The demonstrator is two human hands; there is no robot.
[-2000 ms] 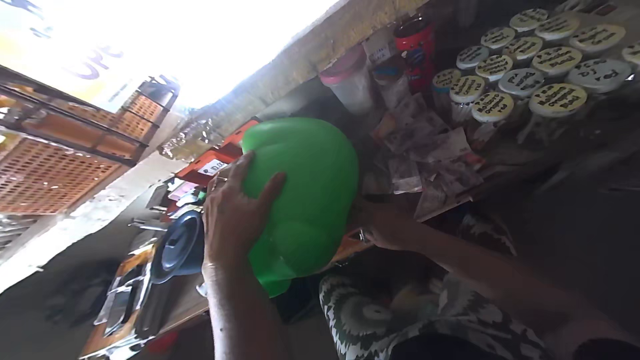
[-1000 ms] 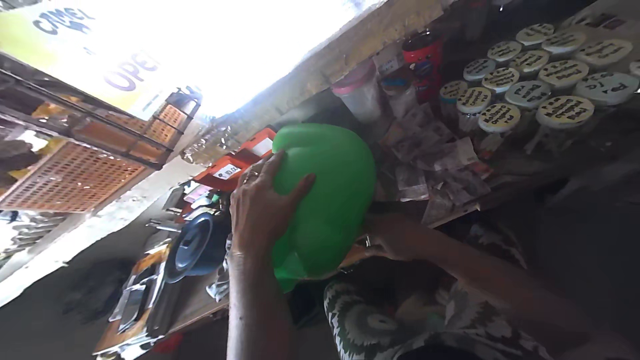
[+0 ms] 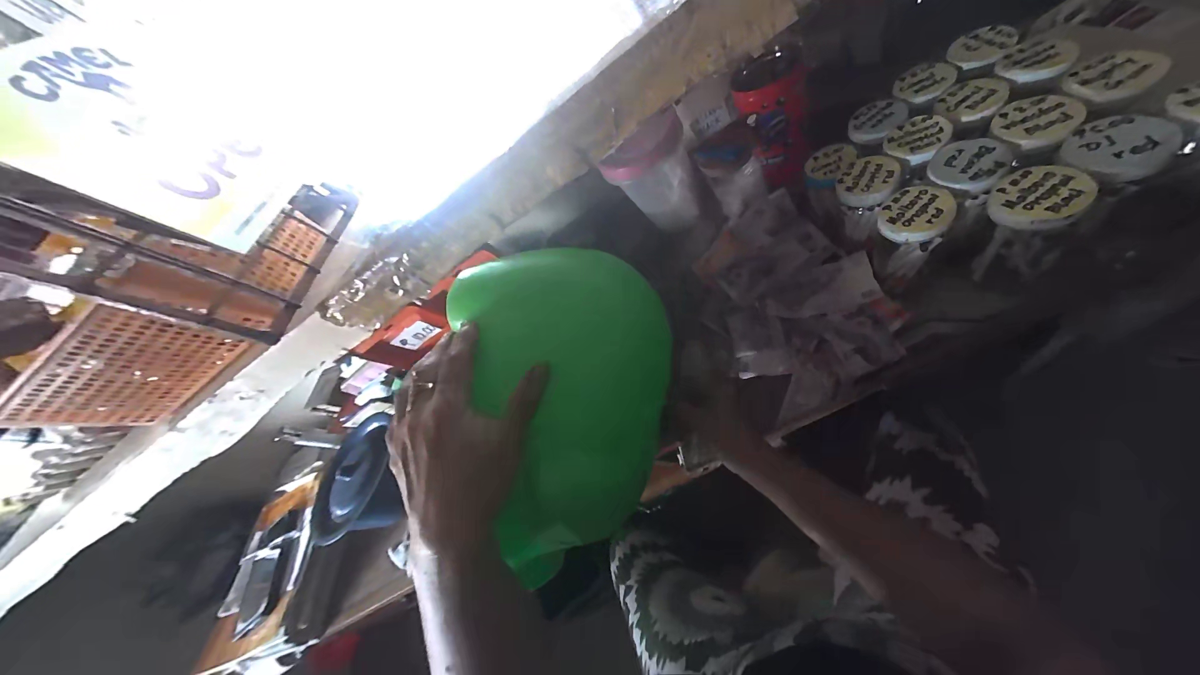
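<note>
A smooth, rounded green plastic object [image 3: 581,375] fills the middle of the head view; its exact kind cannot be told. My left hand [image 3: 459,436] grips its left side, thumb on the near face and a ring on one finger. Beside its right edge is my right hand [image 3: 708,408], dark and blurred, its fingers partly hidden behind the green plastic; what it holds cannot be told. Paper banknotes [image 3: 787,291] lie spread on the shelf just beyond my right hand.
Several lidded jars [image 3: 975,164] with handwritten lids stand at upper right. A pink-lidded container [image 3: 656,169] and a red canister [image 3: 773,112] are behind the banknotes. At left are an orange perforated basket [image 3: 131,366], a dark blue lidded pot [image 3: 361,478] and red boxes [image 3: 412,333] with a tag.
Both hands stay at the green plastic object, the left still gripping it. My right hand now reaches higher along its right edge than one second ago.
</note>
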